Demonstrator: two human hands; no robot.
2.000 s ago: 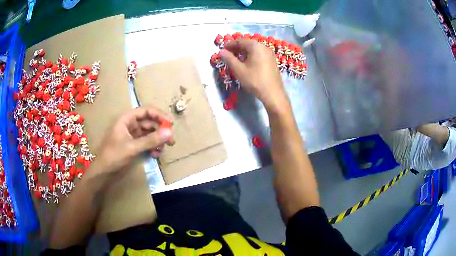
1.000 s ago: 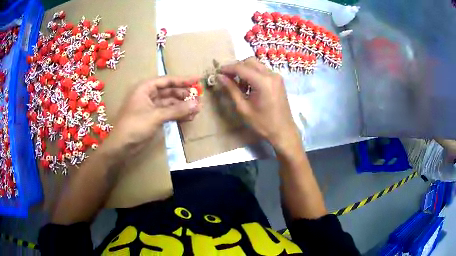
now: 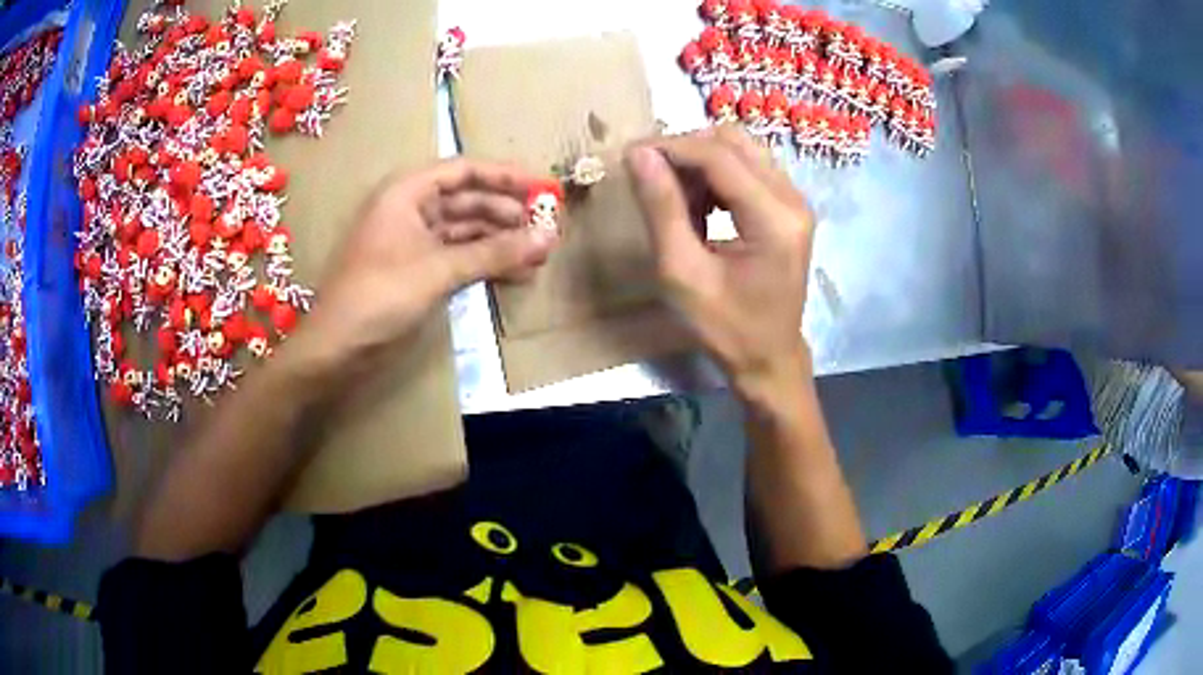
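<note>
My left hand [image 3: 442,244] holds a small red-haired figurine [image 3: 544,208] upright between thumb and fingertips, its pale face showing. My right hand [image 3: 739,251] is just right of it, thumb and index finger pinched together; whether a thin applicator is between them cannot be told. A small whitish glue pot [image 3: 587,170] with brown smears around it stands on the cardboard pad [image 3: 567,290], between the two hands. A jumbled heap of figurines [image 3: 198,198] lies at left on a large cardboard sheet [image 3: 383,435]. Rows of figurines [image 3: 818,79] stand at the upper right on metal.
A blue bin [image 3: 66,303] with more figurines is at the far left. One figurine [image 3: 451,53] lies above the pad's left corner. A white bottle [image 3: 943,20] is beyond the rows. A hazy grey panel [image 3: 1055,198] is at right. A blue crate [image 3: 1026,393] is below the table.
My right hand went from the rows to the glue pot, then drew back slightly right. My left hand now shows the figurine's face. The view has shifted, so the table sits higher and farther left items shifted right.
</note>
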